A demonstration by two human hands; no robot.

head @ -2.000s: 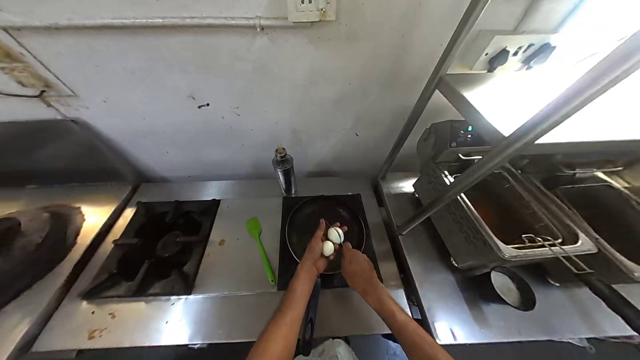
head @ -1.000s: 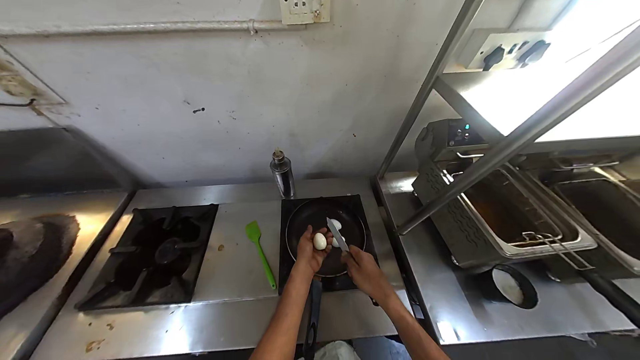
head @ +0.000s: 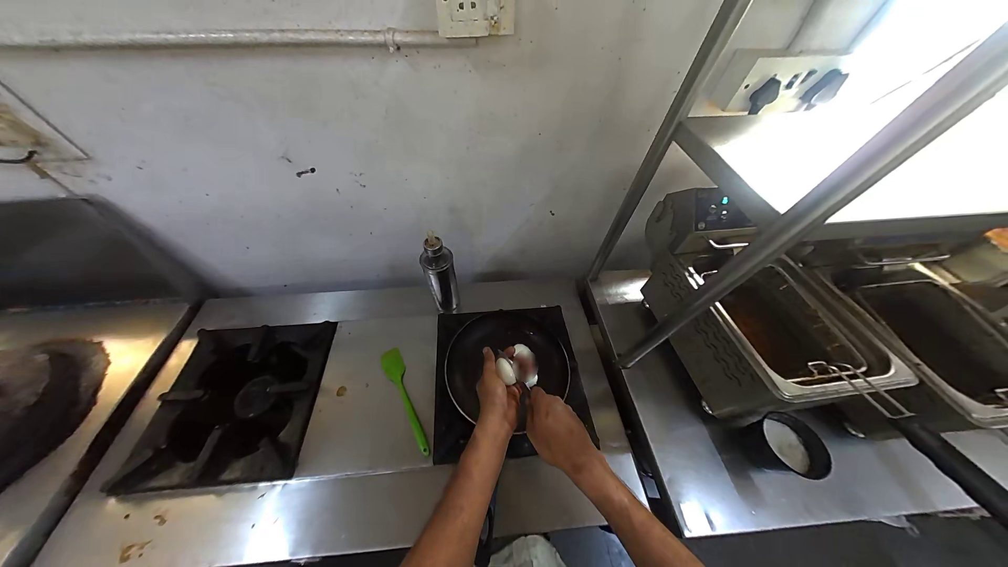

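My left hand [head: 498, 394] cradles a white, smooth egg [head: 505, 371] over a black frying pan [head: 472, 340] on the burner. More white egg [head: 523, 352] shows beside it at the fingers, partly blurred; whether it is a piece or a whole egg, I cannot tell. Close against these, my right hand [head: 555, 425] is closed on a knife, whose blade is blurred and mostly hidden. The pan's handle runs toward me beneath my forearms. To the left of the pan a green silicone spatula [head: 405, 400] lies on the steel counter.
A metal bottle [head: 440, 276] stands behind the pan, near the wall. An unused-looking gas burner [head: 236, 402] is at left. To the right are a slanting metal post [head: 756, 252], a deep fryer [head: 693, 339] with baskets, and a dark bowl [head: 787, 446] with white contents.
The knife blade, plain above the egg a second ago, is now blurred and lower between my hands. White egg has become visible over the pan beside my left fingers.
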